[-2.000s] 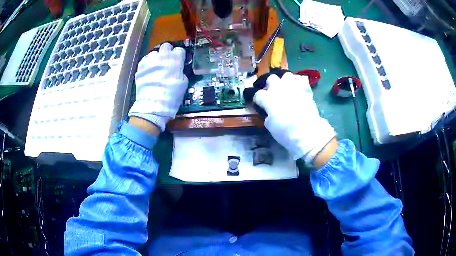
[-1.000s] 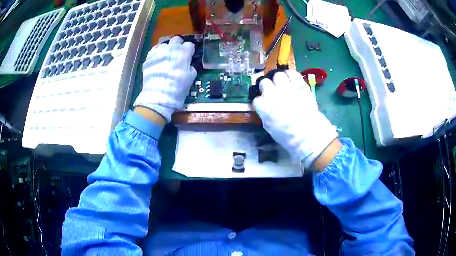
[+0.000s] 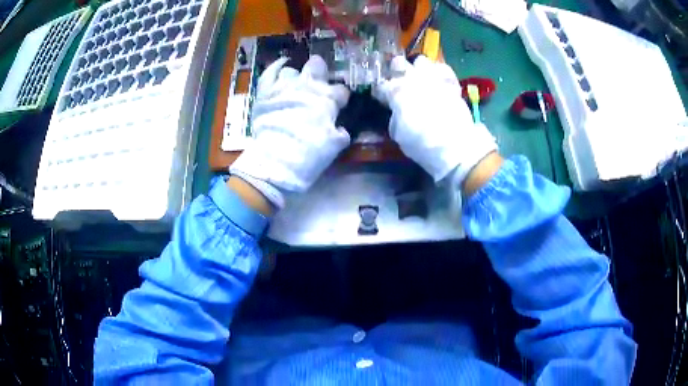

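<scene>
Both my hands wear white gloves with dark fingertips. My left hand (image 3: 298,128) reaches over the left half of the fixture nest, whose silver-white frame (image 3: 238,113) shows beside it. My right hand (image 3: 434,113) is at the nest's right side. The fingertips of both hands come close together around the front of the clear acrylic press plate (image 3: 343,49), above a dark area. The green circuit board is almost wholly hidden by my hands, and what the fingers touch or hold is hidden too. The orange-brown fixture base (image 3: 223,157) shows at the left.
White paper (image 3: 324,215) in front bears a dark core (image 3: 368,219) and another dark piece. A core tray (image 3: 121,162) stands left, a white tray (image 3: 626,105) right. Red-rimmed pots (image 3: 532,105) and a yellow-handled tool (image 3: 431,44) lie right of the fixture. A small dark piece lies behind.
Both hands have moved inward from the board's sides to the front of the press plate. The nest's left frame is uncovered, and the board is now mostly covered. The view has shifted slightly.
</scene>
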